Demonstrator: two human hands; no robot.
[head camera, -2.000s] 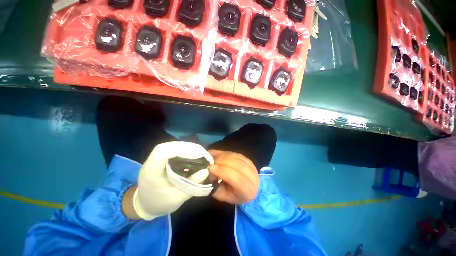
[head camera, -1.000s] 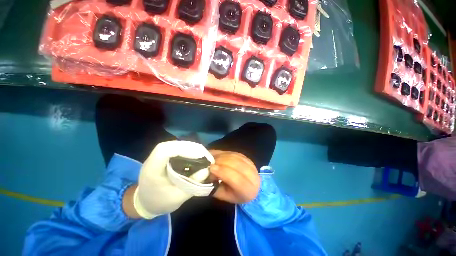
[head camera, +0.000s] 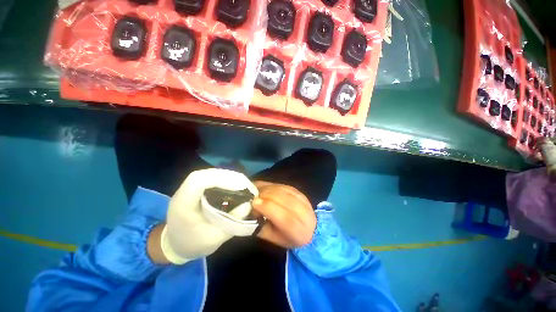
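A black watch body with a curved white strap is held above my lap. My left hand, in a white-cream glove, wraps around the watch body, with the strap arching below it. My bare right hand pinches the strap's right end beside the body; its fingertips hide that joint. The near red foam tray on the green bench holds rows of black watch bodies under clear wrinkled film.
Another red tray with black bodies lies at the right on the green bench. A clear bag with pale strips lies between the trays. A person's purple sleeve and a blue stool are at the right.
My hands keep their hold and have shifted only slightly. At the right edge, the other person's gloved hand has appeared by the far tray.
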